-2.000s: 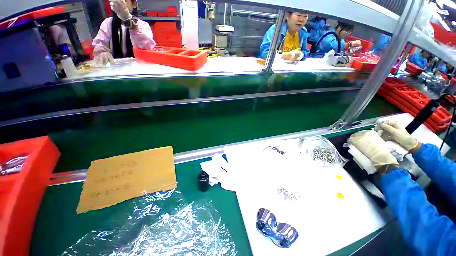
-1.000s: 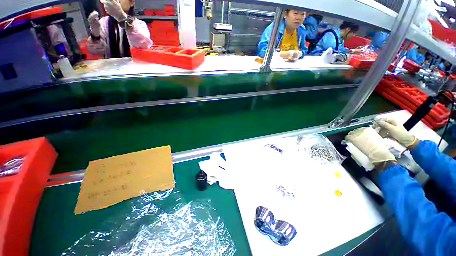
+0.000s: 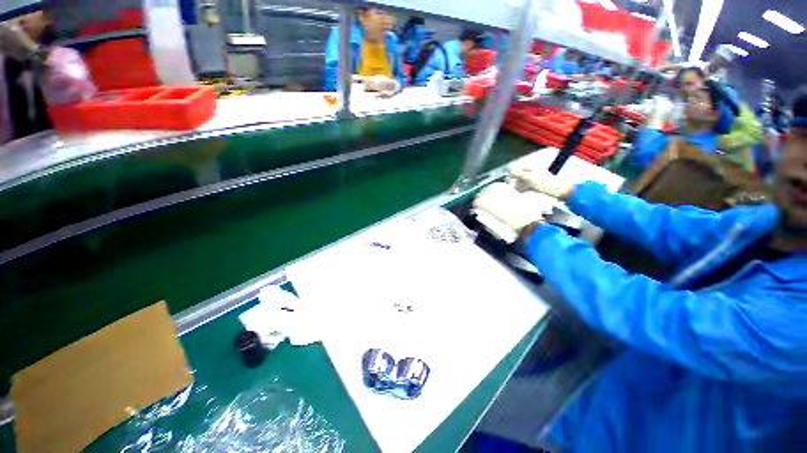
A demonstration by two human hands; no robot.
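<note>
Neither of my hands is in the picture. Nearest in front of me, a shiny chrome part with two rounded lobes lies on the white sheet. A small heap of tiny pieces and a thin dark piece also lie on the sheet. A crumpled white cloth is at the sheet's left edge, beside a small black bottle. Crinkled clear film lies on the green bench, next to a brown cardboard sheet. The view is somewhat blurred.
At the right, a neighbour in a blue jacket has gloved hands on a dark fixture, below a black upright tool. A metal post stands at the bench edge. The green conveyor, red trays and other workers are beyond.
The view has swung to the right, so bench things sit further left. The neighbour's body now shows, and the red tray at the near left has gone out of view. The chrome part still lies on the sheet.
</note>
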